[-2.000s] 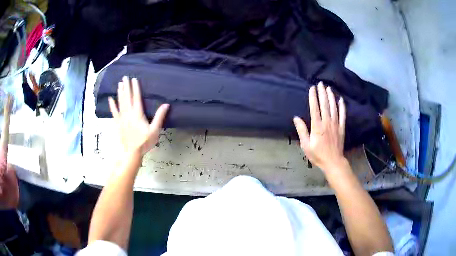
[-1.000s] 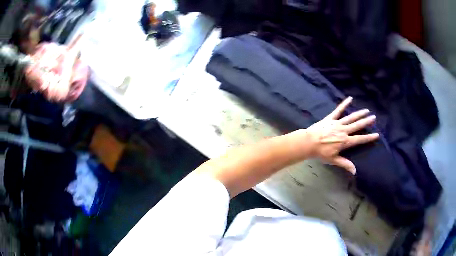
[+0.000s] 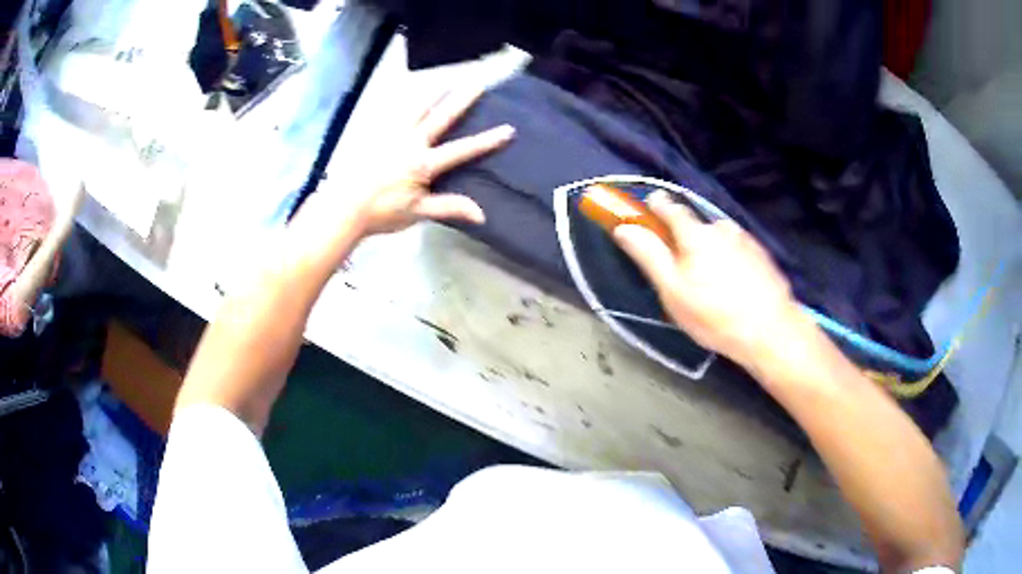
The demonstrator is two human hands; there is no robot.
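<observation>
The dark garment (image 3: 521, 146) has a smooth, flattened panel along its near side, running from upper left to lower right on the pale, stained pressing table (image 3: 504, 331). My right hand (image 3: 723, 275) grips the orange-brown handle of the steam iron (image 3: 628, 264). The iron has a dark body with a white outline round its base. It rests over the panel and its rear corner overlaps the table cover. My left hand (image 3: 415, 185) is spread at the panel's left end, its fingertips on or close to the cloth.
Loose, crumpled dark cloth (image 3: 762, 123) lies behind the panel. A blue hose and a yellowish cable (image 3: 897, 376) run off right. A second orange-handled iron (image 3: 241, 51) stands on the white table at upper left. A person's pink sleeve (image 3: 22, 235) is at the left edge.
My right hand now holds the iron on the panel; two seconds ago it was flat on the cloth. My left hand has moved back to the panel's left end. The view has turned.
</observation>
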